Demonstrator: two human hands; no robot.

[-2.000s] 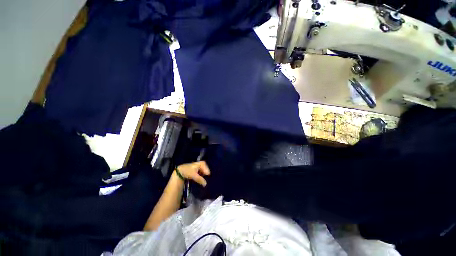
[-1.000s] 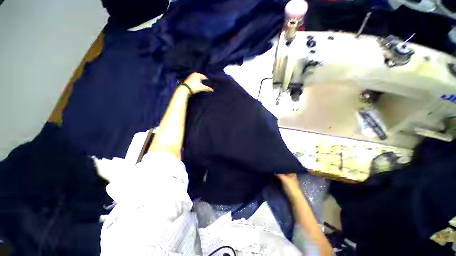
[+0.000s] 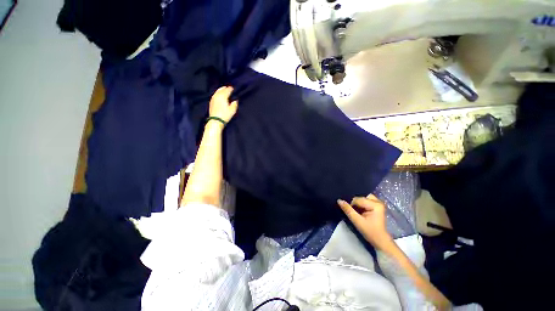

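A dark navy cut panel (image 3: pixel 298 140) lies from the machine table down over the lap, its right corner pointing towards the table's front edge. My left hand (image 3: pixel 223 104) is on the panel's upper left edge, gripping cloth. My right hand (image 3: pixel 364 214) is at the panel's lower right edge with thumb and forefinger close to the cloth; whether it pinches the edge is unclear. The white sewing machine (image 3: pixel 420 24) stands at the upper right. Its needle area (image 3: pixel 324 85) is just beyond the panel's upper edge.
Navy cut pieces (image 3: pixel 131 133) lie on the left of the table. Dark garment piles sit at the far left (image 3: pixel 91 261) and right (image 3: pixel 505 206). Dark snips (image 3: pixel 453 84) lie on the machine bed. Yellowed tape (image 3: pixel 426 136) runs along the front edge.
Both hands have come onto a dark panel, where two seconds ago only my left hand showed, near the open drawer. Since one second ago, the panel's right corner has spread outward and my right hand's fingers have shifted.
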